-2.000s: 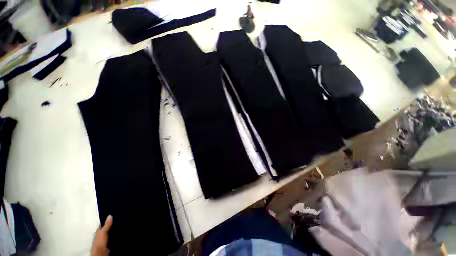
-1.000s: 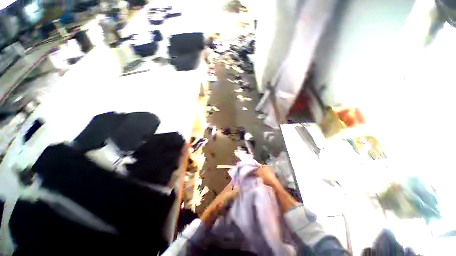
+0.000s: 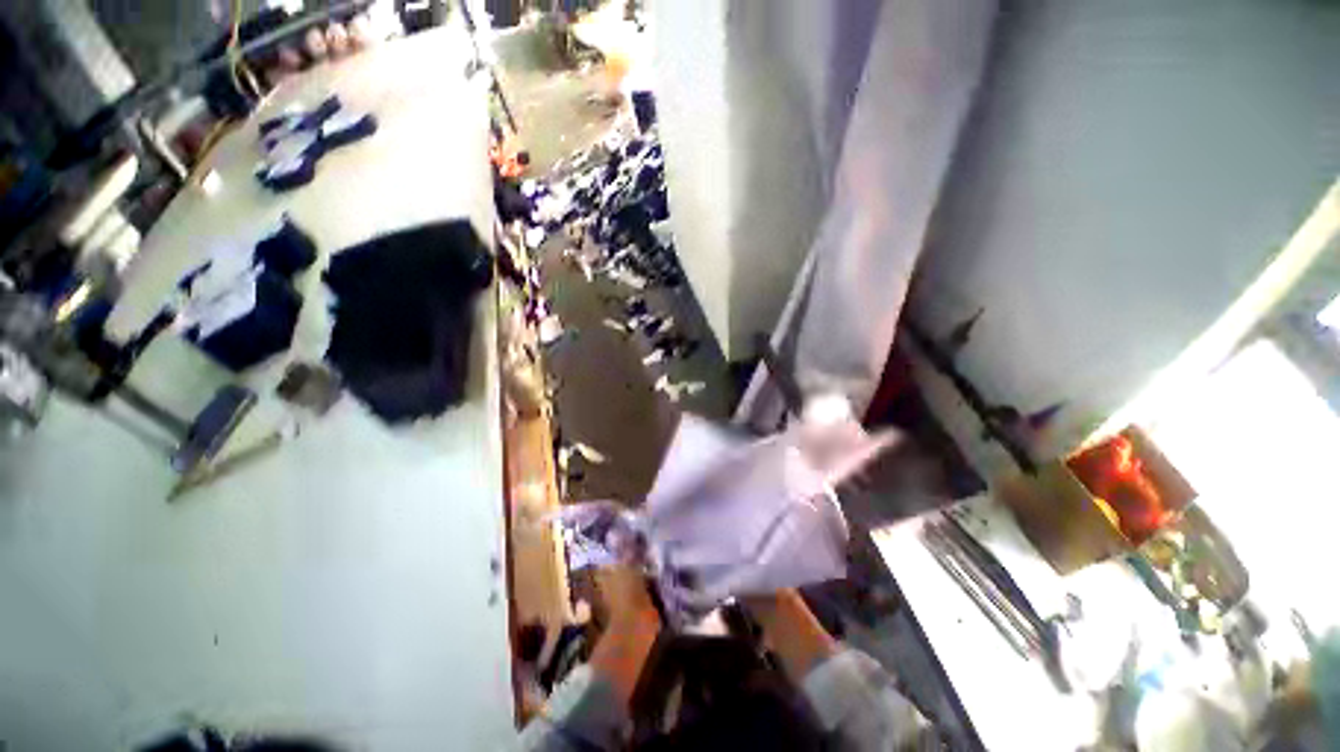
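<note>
A crumpled bunch of pale lilac paper marker pieces is held in front of me, over the aisle beside the table. My left hand is at its lower left side and grips the crumpled lower part. My right hand is at its lower right side, against the paper. The fingers of both hands are blurred and partly hidden by the paper.
The long whitish table runs along the left. It bears a black fabric stack, paper-topped dark pieces and a machine base plate. Scraps litter the aisle floor. A white surface and an orange item in a box are right.
The view has moved forward along the table and aisle. The large black stacks nearby have left view. The lilac paper, bunched up before, is now spread wider and raised in front of my hands.
</note>
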